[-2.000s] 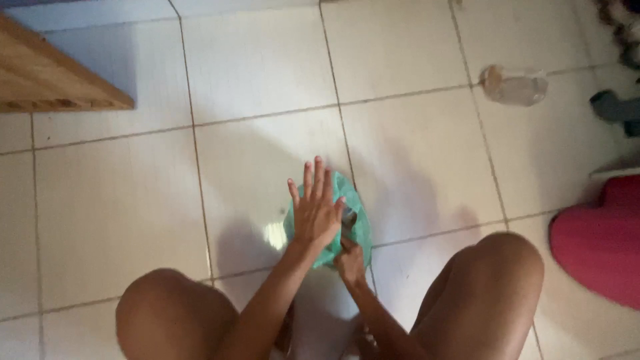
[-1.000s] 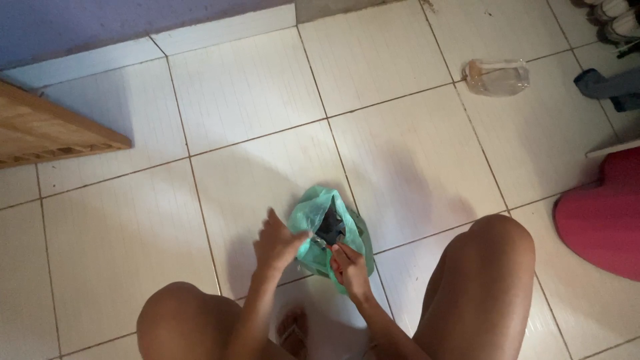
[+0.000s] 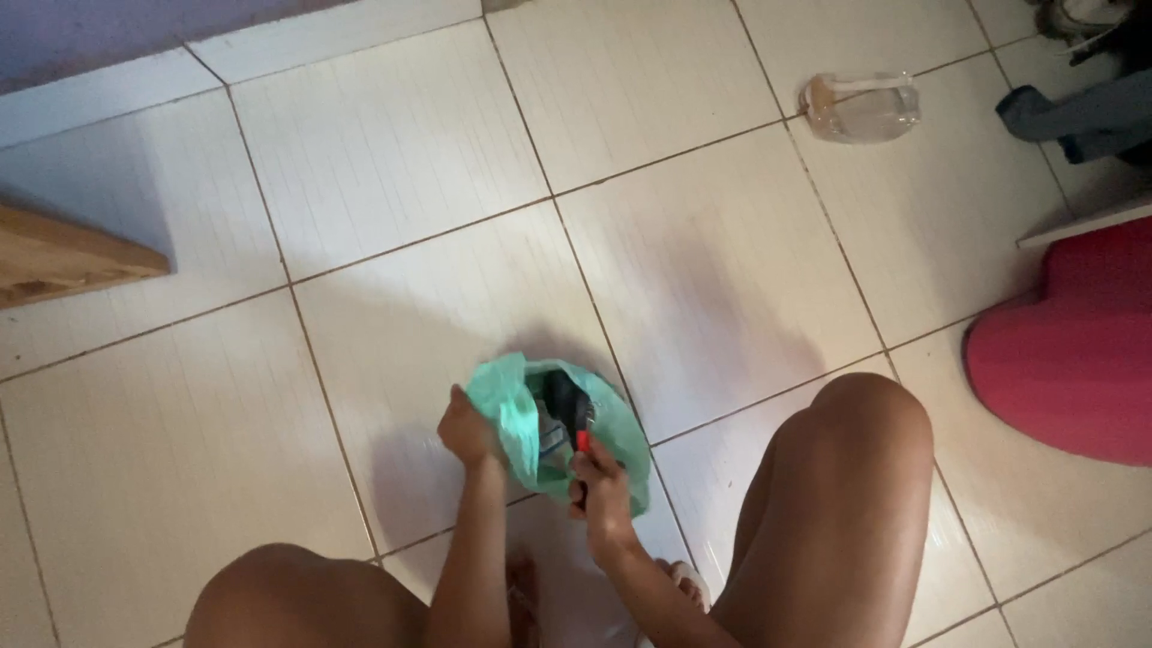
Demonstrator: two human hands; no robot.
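A green plastic bag (image 3: pixel 515 409) stands on the floor with its mouth open toward me. My left hand (image 3: pixel 470 428) grips its left rim, fingers closed on the plastic. Over the bag's right side, my right hand (image 3: pixel 598 481) is closed around a black and red handle (image 3: pixel 583 441). Inside the bag, beside that handle, lies a black item (image 3: pixel 562 396) whose kind I cannot tell, with some clear or whitish things below it. The lower part of the contents is hidden by the bag and my fingers.
A clear plastic container (image 3: pixel 864 110) lies on the tiles at the upper right. The red rounded item (image 3: pixel 1071 346) is at the right, below grey cloth (image 3: pixel 1093 121). A wooden piece (image 3: pixel 76 256) juts in from the left. My knees flank the bag.
My left hand, apart from the bag's far rim and spread earlier, now holds the left rim. The right hand stays at the bag's right side, and the red part of the handle now shows.
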